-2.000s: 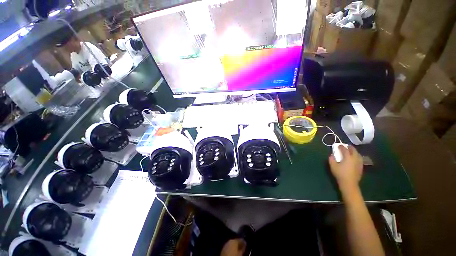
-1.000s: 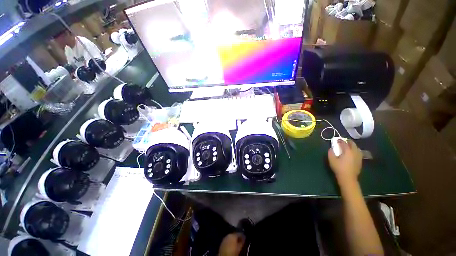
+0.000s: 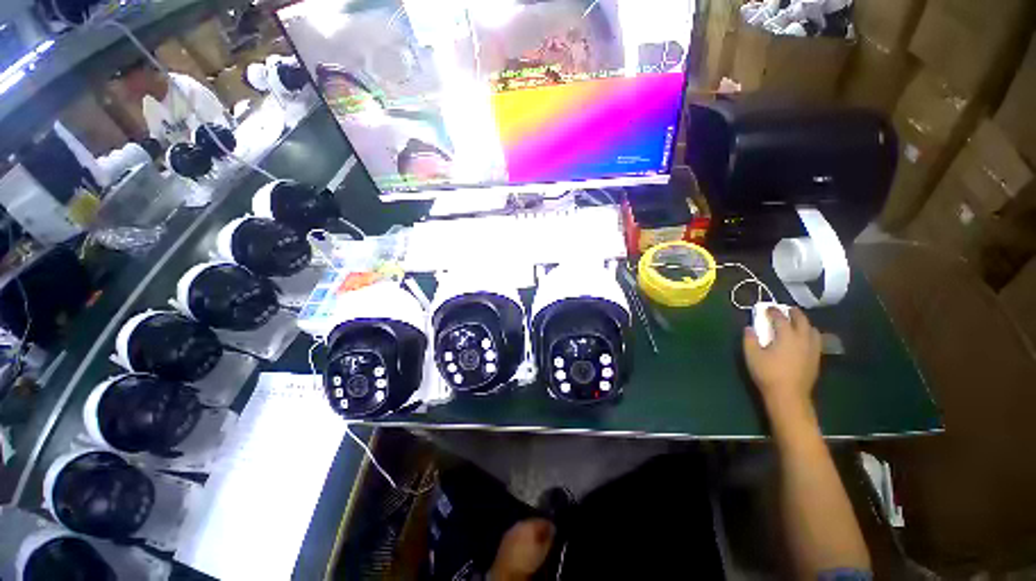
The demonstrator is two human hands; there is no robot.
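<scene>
My right hand (image 3: pixel 784 354) rests on the white computer mouse (image 3: pixel 763 328) at the right of the green bench. My left hand (image 3: pixel 525 546) is low at the bottom centre near my lap, partly dark; its fingers are hard to make out. Three white-and-black dome cameras stand in a row at the bench's front edge: left (image 3: pixel 366 369), middle (image 3: pixel 477 344) and right (image 3: pixel 582 352), with small round LEDs facing me. The monitor (image 3: pixel 585 127) behind them shows split camera views and a yellow-pink-blue area.
A keyboard (image 3: pixel 517 241) lies below the monitor. Yellow tape (image 3: pixel 677 274), a black label printer (image 3: pixel 795 170) and a white label strip (image 3: pixel 827 267) are to the right. More cameras (image 3: pixel 170 345) line the left beside a white sheet (image 3: pixel 267 471). A person (image 3: pixel 182 104) is far left.
The monitor's camera views now show darker shapes and more detail. The three cameras' black balls have changed their facing slightly. My right hand stays on the mouse.
</scene>
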